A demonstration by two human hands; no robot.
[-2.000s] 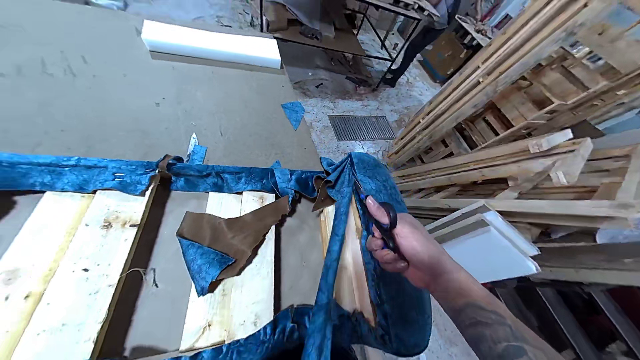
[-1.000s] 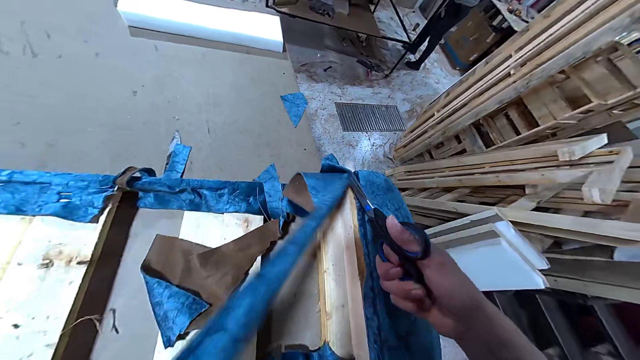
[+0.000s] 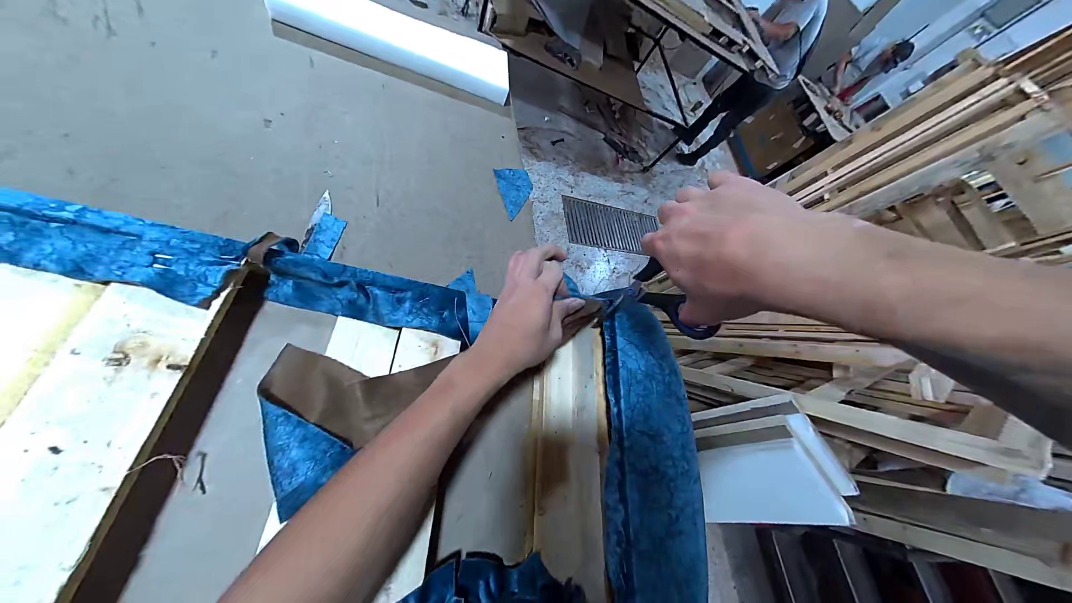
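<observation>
My right hand [image 3: 720, 251] grips a pair of dark-handled scissors [image 3: 674, 314] at the top corner of a wooden furniture frame [image 3: 569, 452]. The blades meet bunched fabric there; how far they are spread I cannot tell. Pinched in my left hand [image 3: 532, 306], just left of the blades, is the folded fabric edge with its brown backing. Blue upholstery fabric [image 3: 657, 461] covers the frame's right side, and a blue strip [image 3: 360, 289] runs along the upper rail. A loose flap with brown backing [image 3: 322, 389] hangs under my left forearm.
A blue scrap [image 3: 513, 191] lies on the grey board surface [image 3: 402, 159], near a white roll [image 3: 394, 46]. Stacked timber [image 3: 921, 142] and a white panel [image 3: 770, 481] stand to the right. A person [image 3: 787, 42] is beside a metal-legged table at the top; another person is farther back.
My left hand has come into view and holds the fabric at the corner. My right hand has moved up and around with the scissors, which now point left. The long blue strip no longer crosses the frame.
</observation>
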